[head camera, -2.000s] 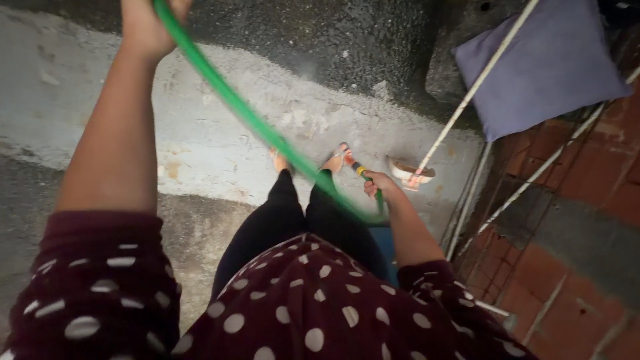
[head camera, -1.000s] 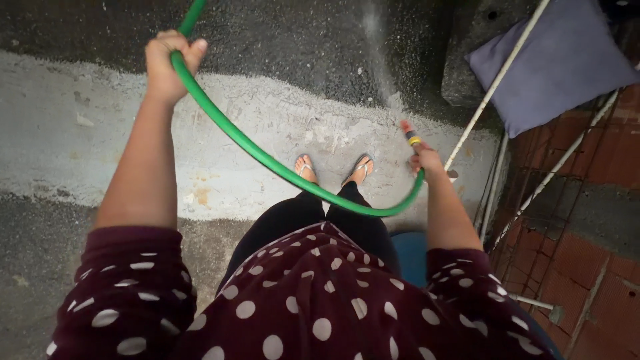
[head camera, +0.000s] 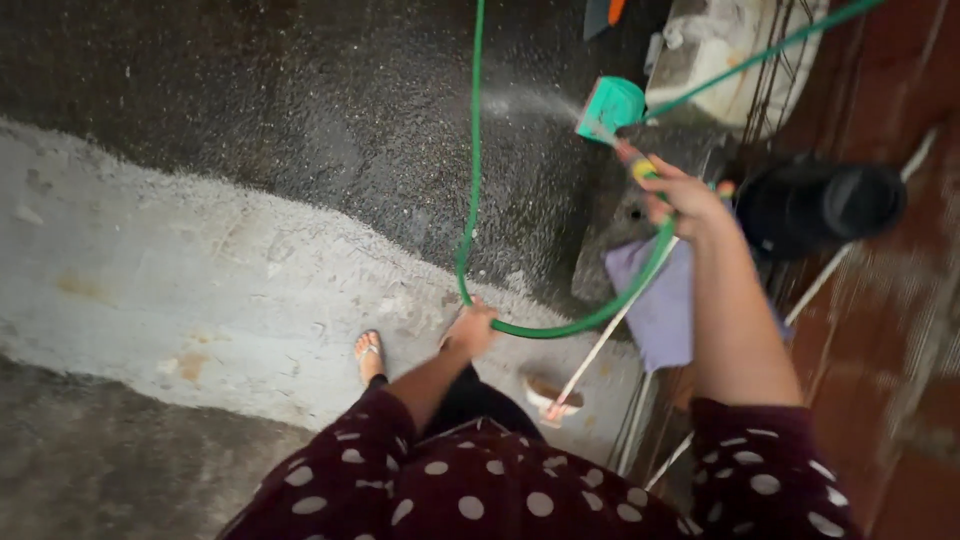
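My right hand (head camera: 686, 196) grips the green hose just behind its spray nozzle (head camera: 636, 159), which has a yellow ring. Water sprays from the nozzle up and to the left, over the wet dark ground (head camera: 360, 112). Lower down, my left hand (head camera: 472, 328) is closed around the green garden hose (head camera: 475, 150), which hangs in a curve between both hands and runs on to the top edge. A turquoise dustpan (head camera: 613, 107) lies just beyond the nozzle.
A broom (head camera: 553, 397) with a long pale handle stands right of my feet on the pale concrete strip (head camera: 225, 285). A purple cloth (head camera: 660, 300) hangs beside a brick wall (head camera: 885, 300). Nearby are a black cylindrical container (head camera: 817, 206) and a whitish sack-like object (head camera: 735, 67).
My right hand has moved out and up with the nozzle, and my left hand has come down and in with the hose. The view has shifted to the right; the dustpan now shows.
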